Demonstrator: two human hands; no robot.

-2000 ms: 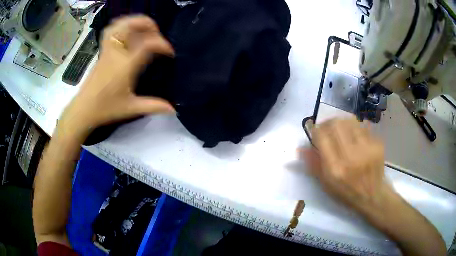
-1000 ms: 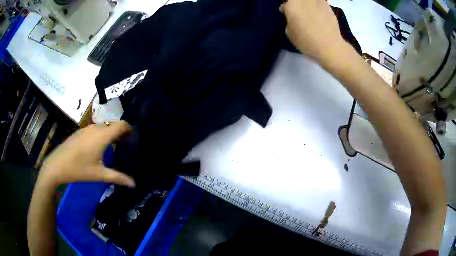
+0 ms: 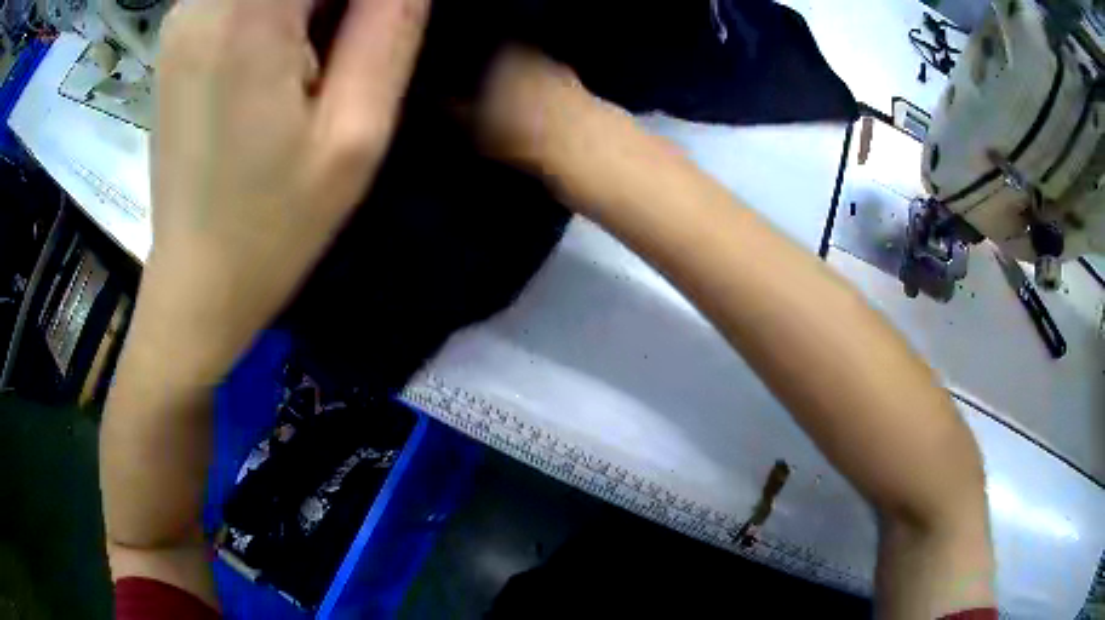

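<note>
The black fabric garment piece (image 3: 473,242) lies in a large dark mass over the left and back of the white table, its near part at the table's front edge. My left hand (image 3: 273,115) is raised large over its left side, blurred; its fingertips are cut off or lost against the dark cloth, so its grip is unclear. My right hand (image 3: 521,109) reaches left across the table onto the garment, blurred, its fingers hidden in the dark cloth.
The sewing machine head (image 3: 1012,109) stands at the right, its presser foot (image 3: 933,248) over the bed. Thread snips (image 3: 1038,315) lie right of it. A blue plastic bin (image 3: 382,521) with black and black-and-white pieces is below the front edge. Another machine (image 3: 115,61) is far left.
My right hand has moved left from the garment's back right part to its middle. My left hand has moved up from the front left edge. The garment now spreads farther right at the back.
</note>
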